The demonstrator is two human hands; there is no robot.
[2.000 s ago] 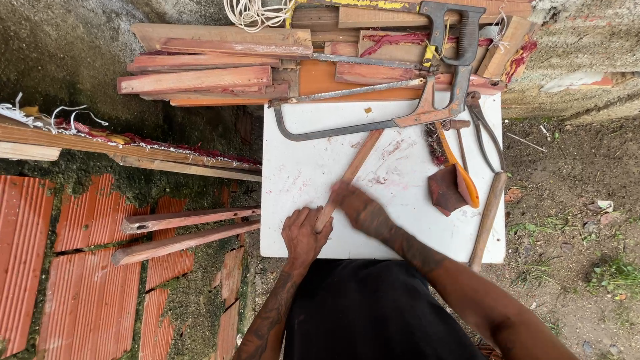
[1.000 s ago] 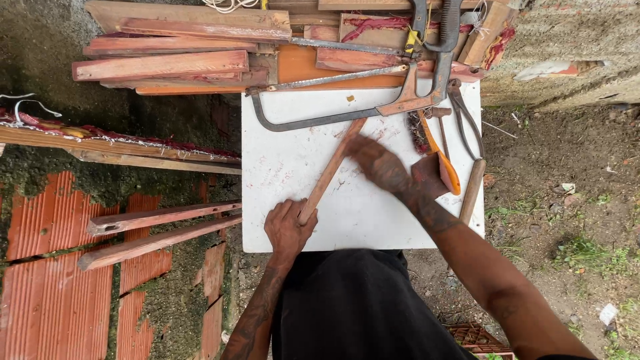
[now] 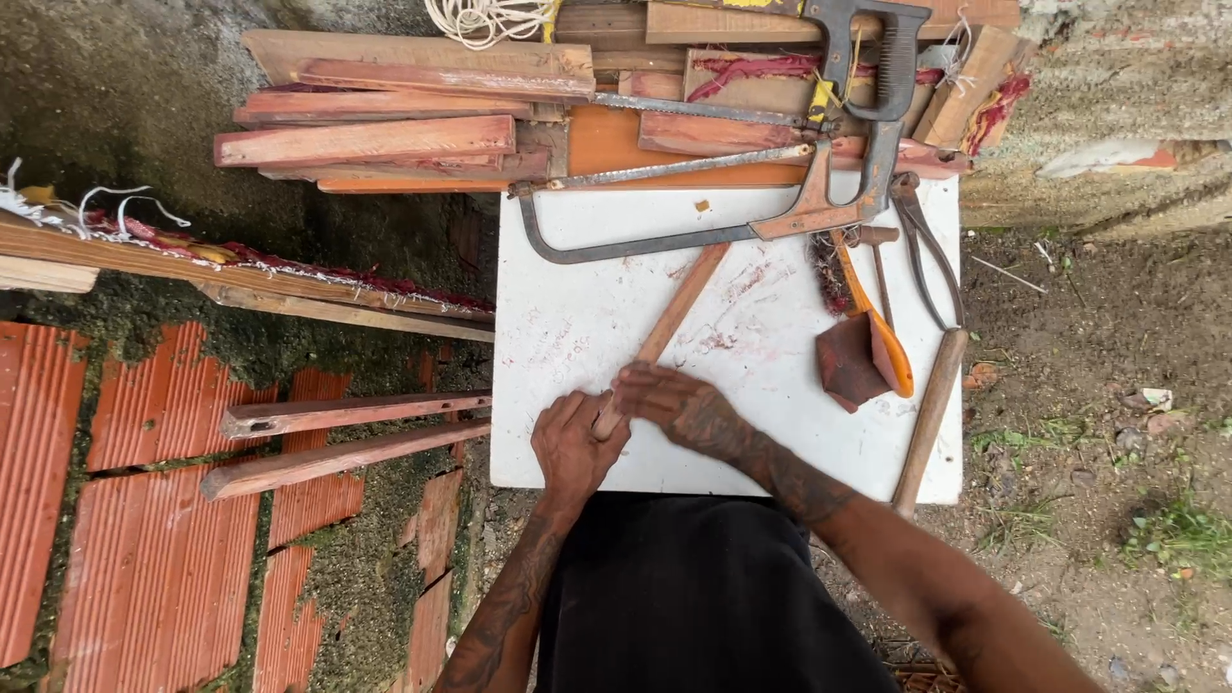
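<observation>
A slim reddish wooden strip (image 3: 681,308) lies slantwise on the white board (image 3: 549,337). My left hand (image 3: 576,438) grips its near end. My right hand (image 3: 674,397) lies over the strip just beside the left, palm down; whatever is under its palm is hidden. Beyond the strip's far end rests a hacksaw (image 3: 654,245) with a dark handle, and a second hacksaw (image 3: 698,111) lies behind it. To the right are an orange-handled brush (image 3: 890,351) with a dark reddish folded piece (image 3: 849,361) against it, a small hammer-like tool (image 3: 882,274) and metal pincers (image 3: 932,250).
Stacked wooden pieces (image 3: 375,140) and a coil of white cord (image 3: 486,19) lie along the back. A round wooden handle (image 3: 932,419) crosses the board's right edge. At left, two wooden bars (image 3: 346,457) and a frayed-edged plank (image 3: 241,274) stick out beside the brick wall (image 3: 164,558).
My right hand has come down along the strip from its upper part to beside my left hand. The left hand still holds the near end.
</observation>
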